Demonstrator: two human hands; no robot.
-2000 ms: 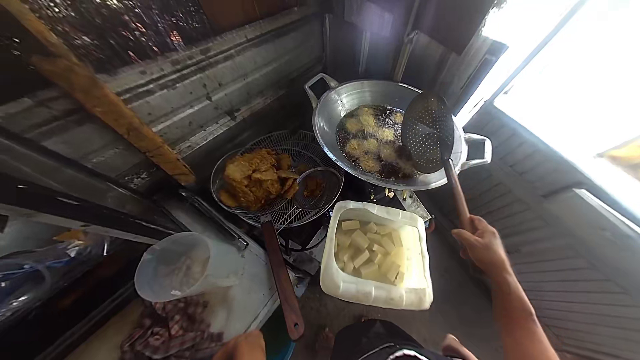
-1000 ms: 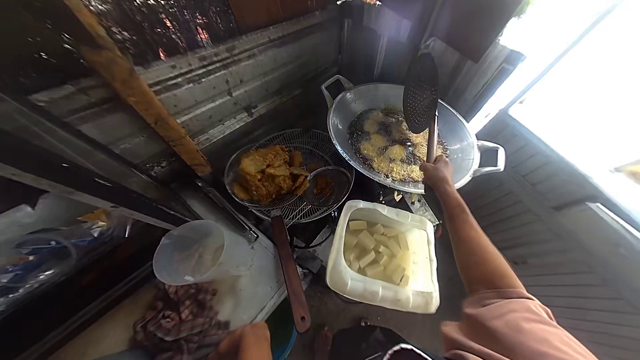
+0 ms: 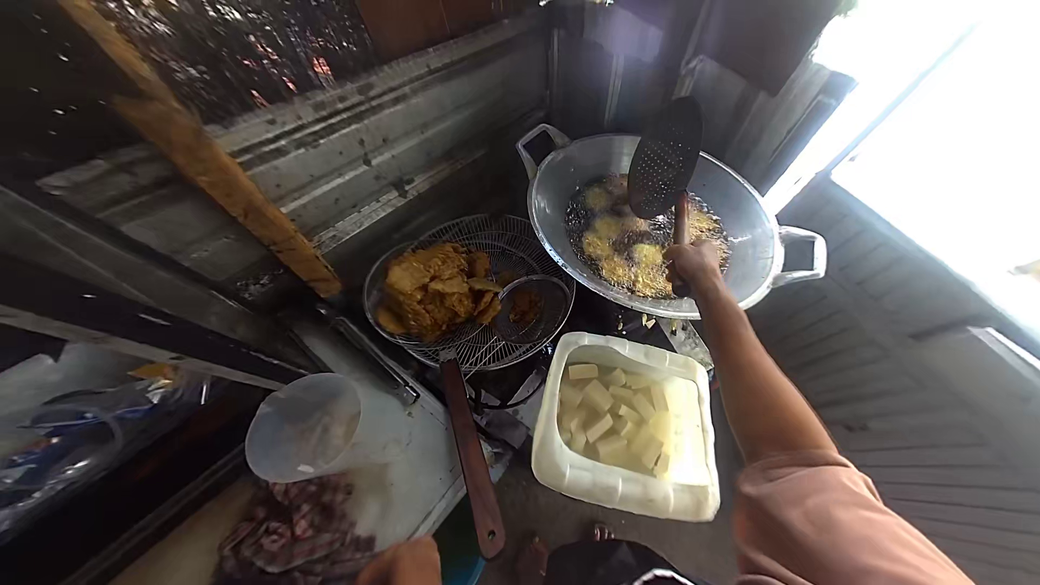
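Note:
My right hand (image 3: 695, 266) grips the wooden handle of a perforated metal skimmer (image 3: 665, 158), whose blade stands raised over a two-handled metal wok (image 3: 756, 227). Battered pieces (image 3: 605, 236) fry in bubbling oil inside it. My left hand (image 3: 406, 562) shows only in part at the bottom edge, near the wooden handle (image 3: 471, 463) of a strainer; its fingers are hidden. Golden fried pieces (image 3: 431, 288) lie heaped in the strainer over a wire rack (image 3: 479, 353), beside a small round mesh sieve (image 3: 532, 309). A white tub (image 3: 626, 496) holds pale cut blocks (image 3: 609, 414) below the wok.
A translucent plastic container (image 3: 302, 426) and a checked cloth (image 3: 296, 532) are on the counter (image 3: 398, 463) at left. Plastic bags (image 3: 65, 422) lie farther left. Corrugated metal walls (image 3: 406, 146) close in behind, with a wooden post (image 3: 219, 171) at left.
My right hand has moved from right of the tub to over the wok's near side, carrying the skimmer. The skimmer's blade now stands more upright, farther left over the wok.

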